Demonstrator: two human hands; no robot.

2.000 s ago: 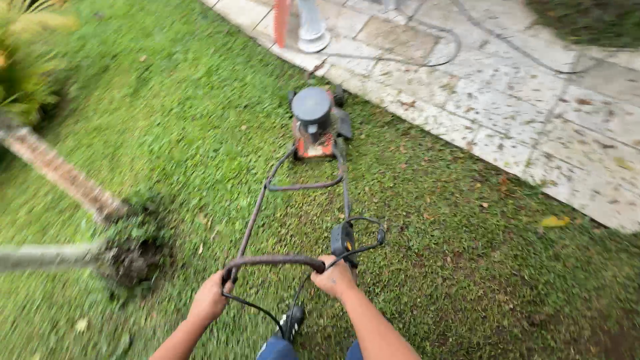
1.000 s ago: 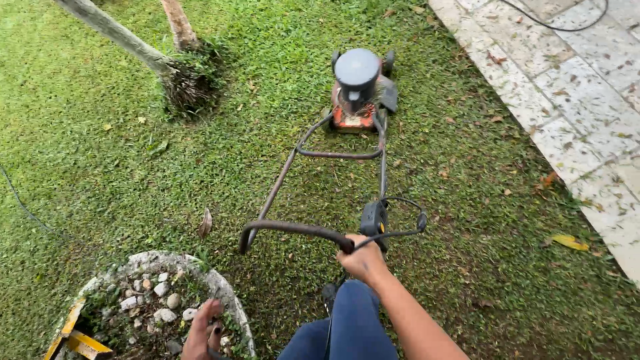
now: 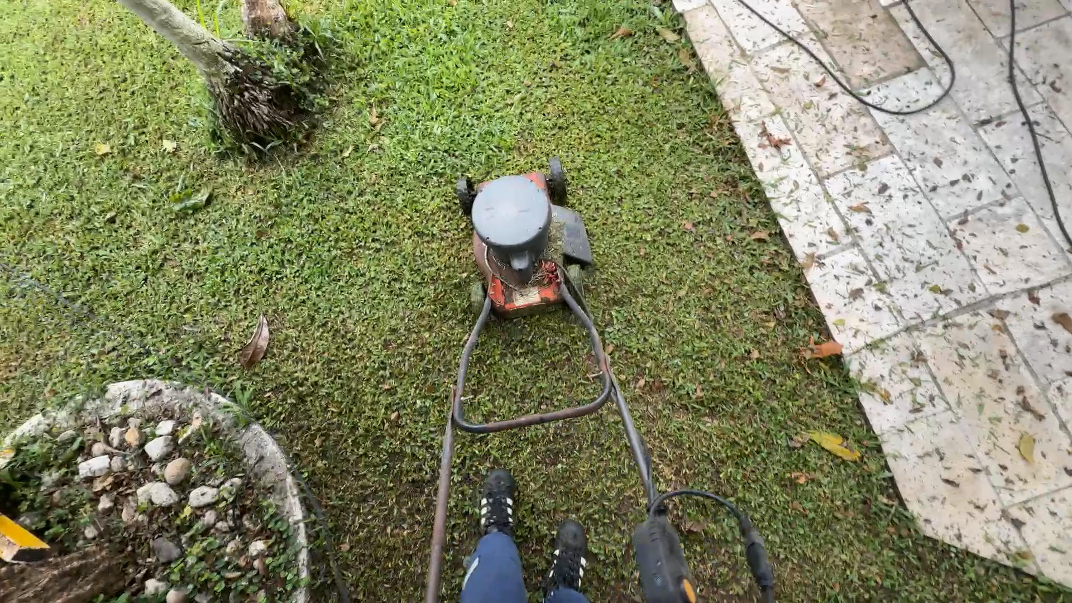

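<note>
An electric lawn mower point(image 3: 519, 243) with an orange deck and a grey motor cover stands on the grass in front of my feet. Its metal push handle point(image 3: 536, 419) runs back toward me and leaves the bottom of the view. On the right bar sits a black switch box point(image 3: 662, 557), with a cable and connector point(image 3: 758, 553) looping beside it. Neither of my hands shows in the head view now, so what they hold cannot be seen. My black shoes point(image 3: 498, 502) are between the handle bars.
A round stone-edged bed point(image 3: 276, 469) with pebbles lies at the lower left. A tree trunk base point(image 3: 251, 100) stands at the upper left. Stone paving point(image 3: 904, 243) strewn with clippings borders the grass on the right, and a black cable point(image 3: 892, 109) lies over it.
Both hands were on the handle two seconds ago; one second ago the left was off it, above the stone-edged bed. Now both are out of view. The view has shifted.
</note>
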